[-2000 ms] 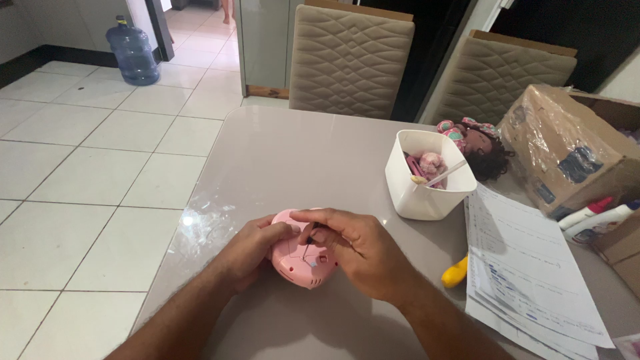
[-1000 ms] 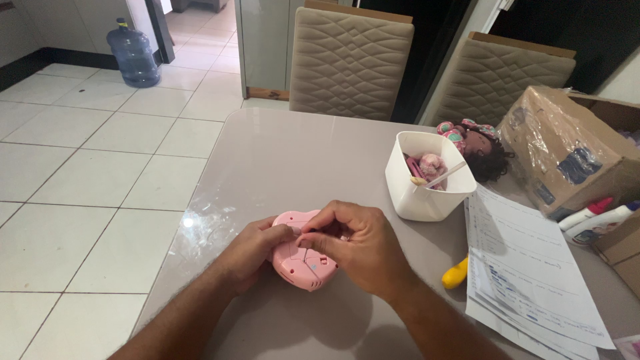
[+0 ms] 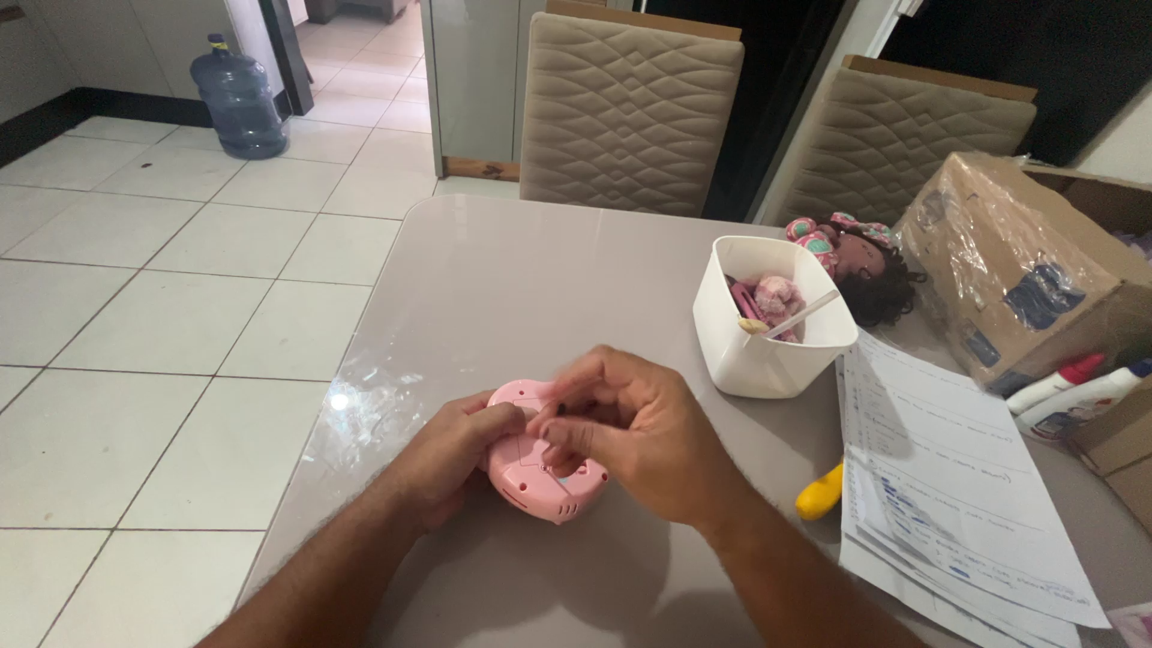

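A pink plastic casing (image 3: 551, 490) with screw holes, slots and a panel outline is held over the table by my left hand (image 3: 459, 450), whose thumb presses on its upper face. Over the right part of the casing is my right hand (image 3: 621, 423), with thumb and fingers bent together and slightly blurred. A small dark piece shows between those fingers, and a thin shaft seems to run down to the casing's face. What the piece is, the frame does not settle.
On the table (image 3: 540, 270) stand a white plastic container (image 3: 765, 369) with small items, a doll (image 3: 859, 261), a plastic-wrapped cardboard box (image 3: 1017, 261) and white bottles (image 3: 1080, 391). Handwritten papers (image 3: 954, 486) lie at right beside a yellow object (image 3: 819, 493). Chairs (image 3: 630, 108) stand behind.
The fingers of my right hand have shifted and changed their bend over the casing. My left hand keeps its hold on the casing, nearly in place.
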